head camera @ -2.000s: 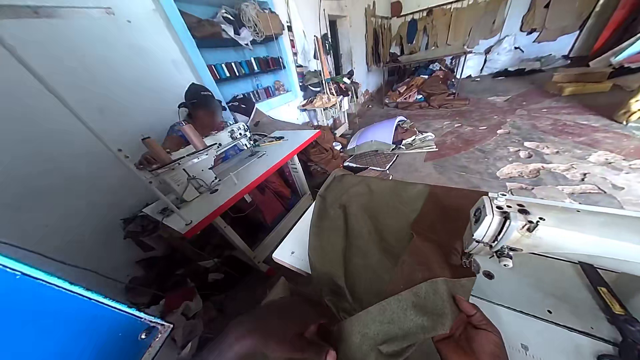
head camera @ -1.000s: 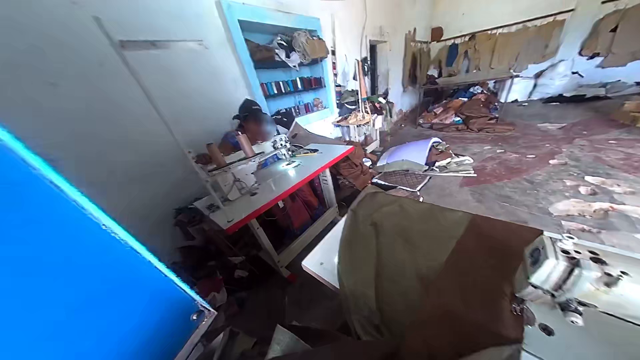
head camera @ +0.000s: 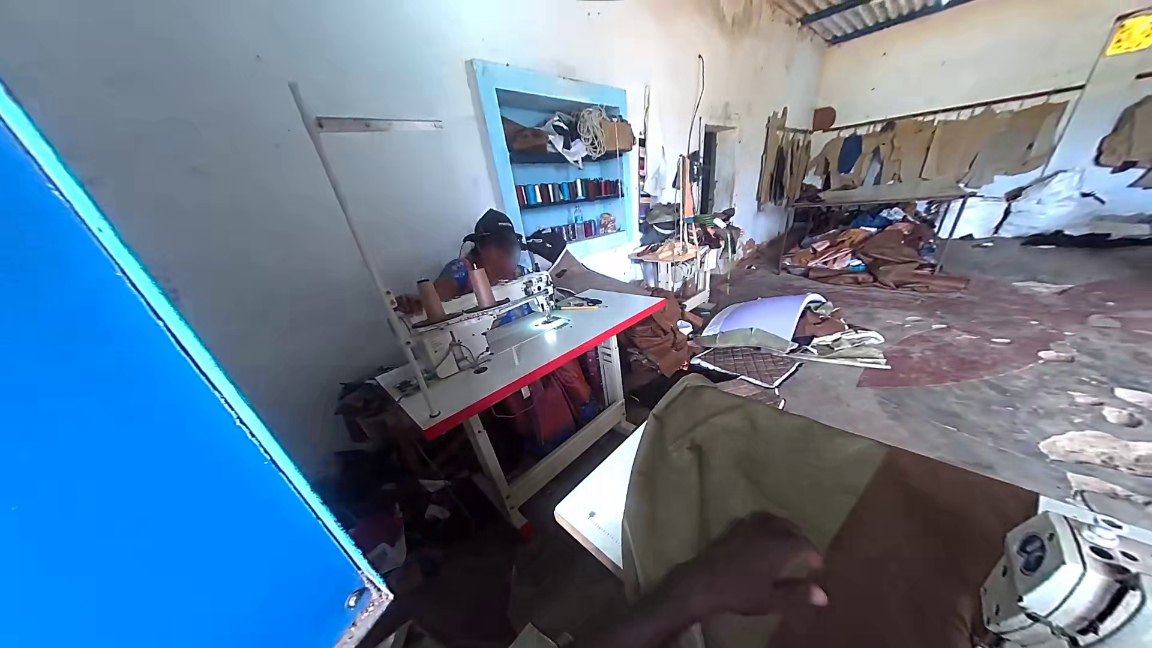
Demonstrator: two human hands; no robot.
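A large cloth of olive-green (head camera: 720,450) and brown (head camera: 909,540) fabric lies over my white sewing table (head camera: 598,508) and hangs past its left end. My left hand (head camera: 774,562) reaches in from the bottom over the cloth, around where the two colours meet. Its fingers are dark and blurred, and whether they pinch the fabric is unclear. The metal head of a sewing machine (head camera: 1048,576) stands at the lower right, beside the brown part; its needle area is cut off or hidden. My right hand is out of view.
A blue panel (head camera: 153,405) edges the left. Beyond, a person (head camera: 490,252) sits at another sewing machine (head camera: 477,315) on a red-edged table (head camera: 540,360). Thread spools fill a wall shelf (head camera: 567,192). Fabric heaps (head camera: 873,256) and a quilted piece (head camera: 747,364) lie farther off.
Two seconds ago both hands were at the cloth's near edge; now my left hand is over the cloth and the right is out of view. The view has swung left and up.
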